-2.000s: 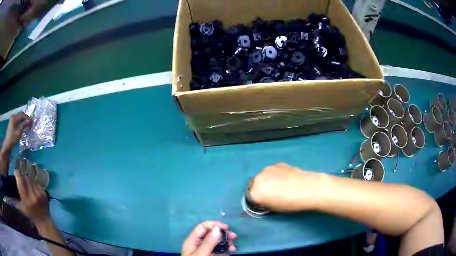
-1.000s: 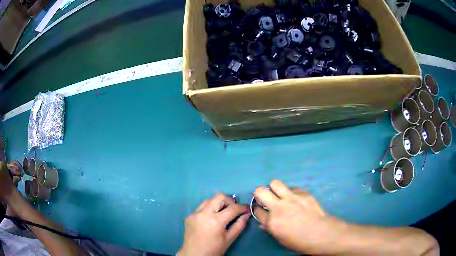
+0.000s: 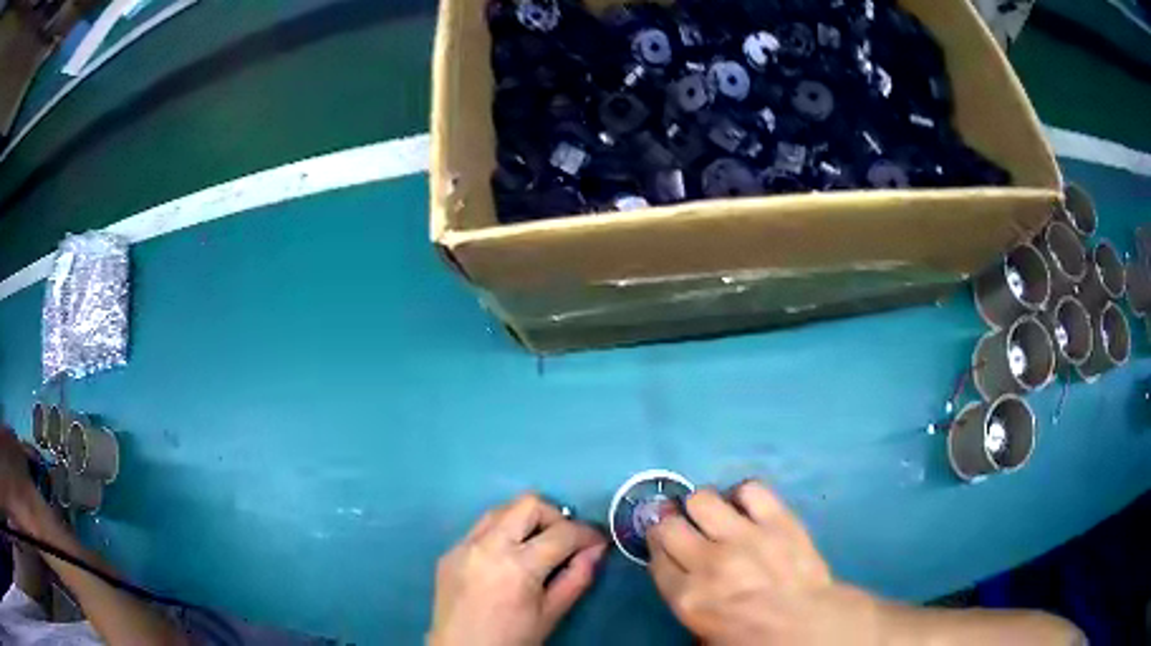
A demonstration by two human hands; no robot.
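Note:
A cylindrical housing (image 3: 616, 511) stands on the green bench in front of me, its open top facing up with dark spokes and a paler centre inside. My right hand (image 3: 745, 562) is at its right side, thumb and fingertips over the rim and partly inside, gripping it. My left hand (image 3: 515, 570) is at its left side, fingers curled and thumb tip close to the rim. Whether it holds anything is hidden. A tiny pale piece (image 3: 567, 511) shows beside the left fingertips, possibly a wire connector.
A large cardboard carton (image 3: 757, 259) full of black plastic inserts (image 3: 814, 99) stands beyond my hands. More housings (image 3: 991, 438) with thin wires cluster at right. At left are a clear bag of small silvery pieces (image 3: 88, 307), several housings (image 3: 95, 451) and another person's arm (image 3: 88, 581) with a black cord.
The black insert seen earlier in my left hand no longer shows there. Both hands have come together around the housing, and its open top is now more exposed. The view has shifted slightly.

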